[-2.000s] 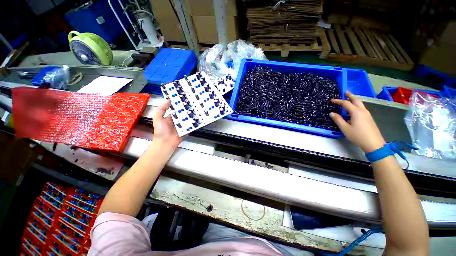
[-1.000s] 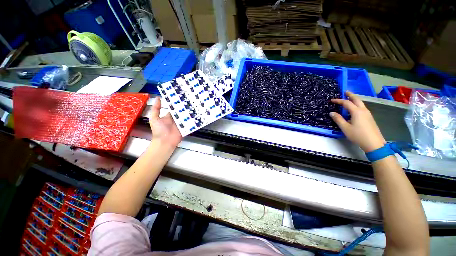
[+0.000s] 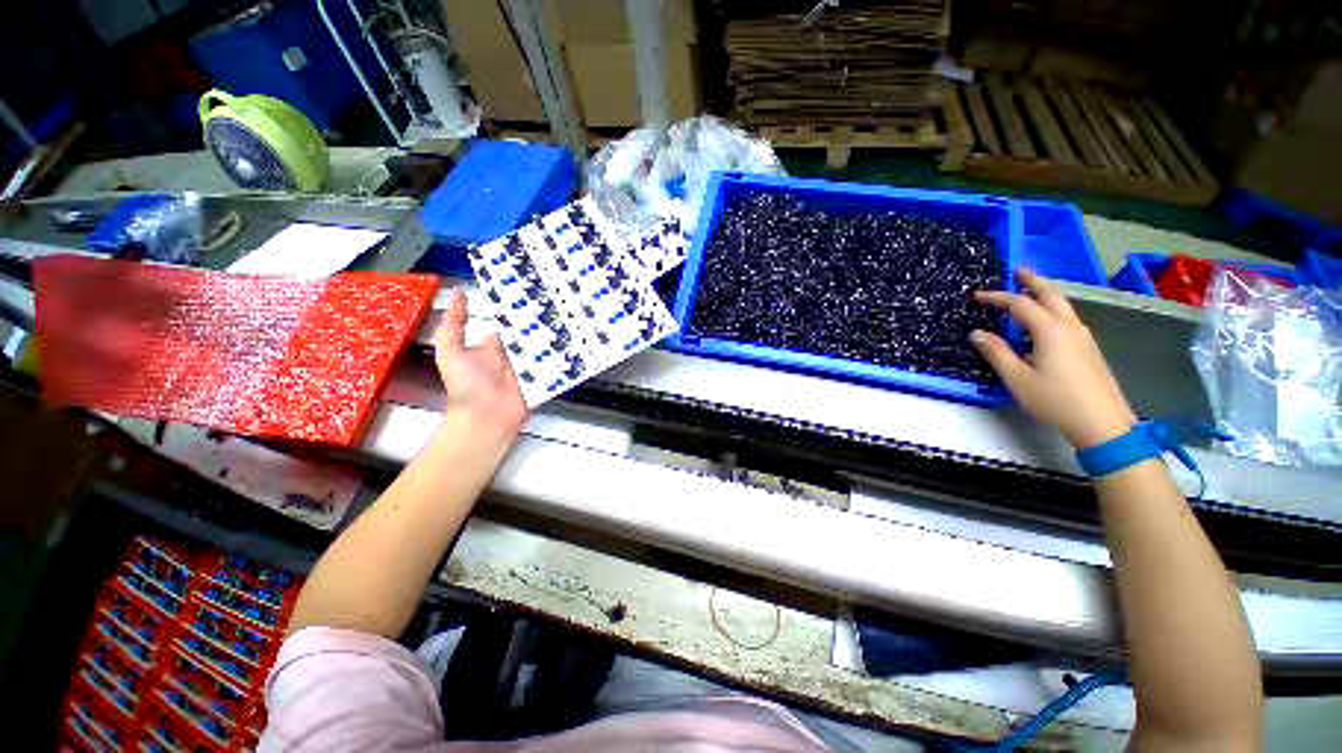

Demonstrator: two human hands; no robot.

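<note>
The white PCB panel (image 3: 574, 302), with rows of small dark and blue parts, is tilted at centre left. Its lower left edge rests on my left hand (image 3: 481, 371); my thumb points up beside the panel and my fingers are hidden beneath it. The blue parts bin (image 3: 839, 371) stands right of the panel, filled with a heap of tiny black components (image 3: 846, 280). My right hand (image 3: 1052, 353), with a blue wrist strap (image 3: 1122, 449), lies over the bin's right edge, fingers apart at the heap. I see nothing held in it.
A red bubble-wrap bag (image 3: 228, 350) lies at left, with a white sheet (image 3: 309, 250) and closed blue box (image 3: 501, 191) behind. Clear plastic bags (image 3: 680, 165) lie behind the panel. Conveyor rails (image 3: 824, 537) cross in front. A black tote (image 3: 111, 515) with stacked boards stands lower left.
My left thumb has come off the panel's edge and now stands apart from it. The panel has shifted slightly. My right hand has not visibly moved.
</note>
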